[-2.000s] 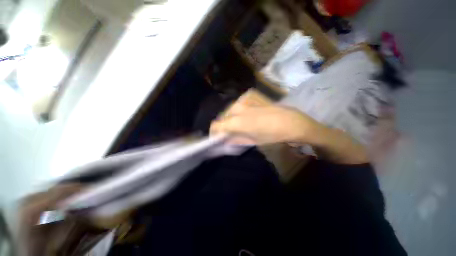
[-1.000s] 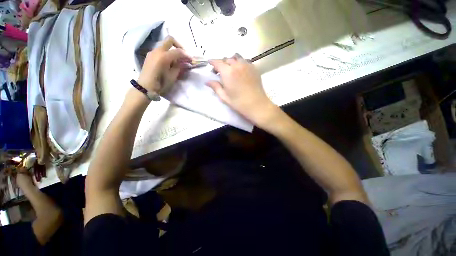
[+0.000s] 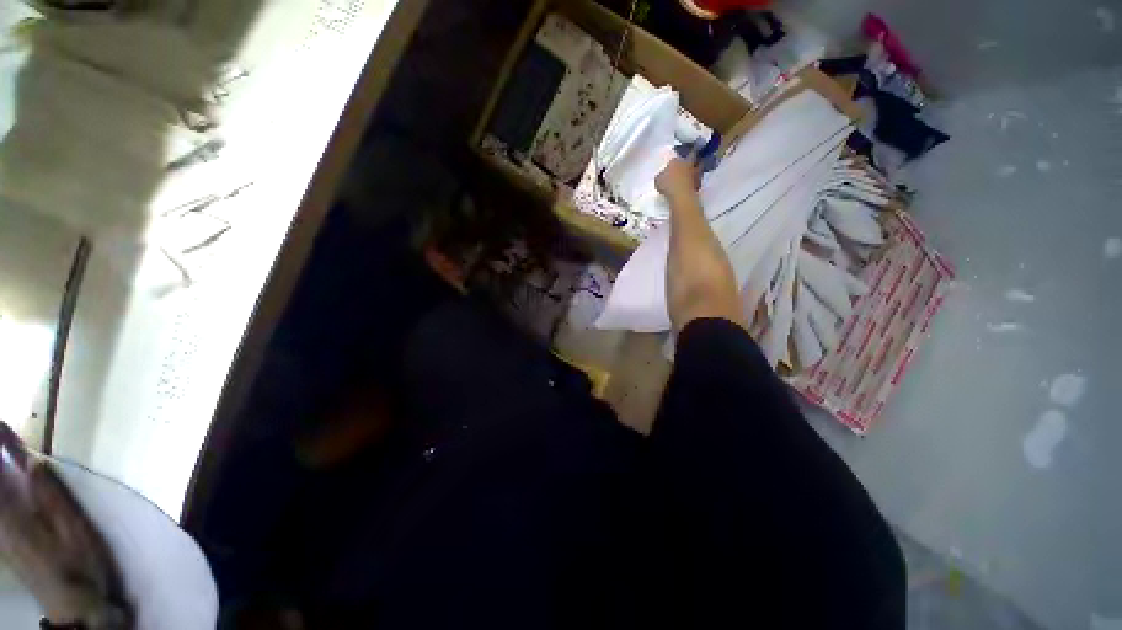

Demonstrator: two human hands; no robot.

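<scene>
My right hand (image 3: 679, 175) is small in the view, at the white pieces (image 3: 636, 135) in the open cardboard box (image 3: 496, 101). Its fingertips are hard to make out beside a dark blue bit, so whether it grips a piece cannot be told. My left hand (image 3: 55, 542) is blurred and cut off by the left edge. It lies against a white panel (image 3: 160, 548) at the lower left, on the machine table (image 3: 314, 74); its fingers are not clear.
Long white pieces (image 3: 787, 154) lie fanned beside the box, over a red-and-white printed carton (image 3: 888, 322). Cream strips (image 3: 92, 135) and thread ends lie on the table at upper left, near a long dark slit (image 3: 68, 326). Grey floor (image 3: 1034, 246) is at right.
The view has turned towards the right side. My right hand has left the panel on the table and reached out to the box. My left hand now shows at the lower left edge.
</scene>
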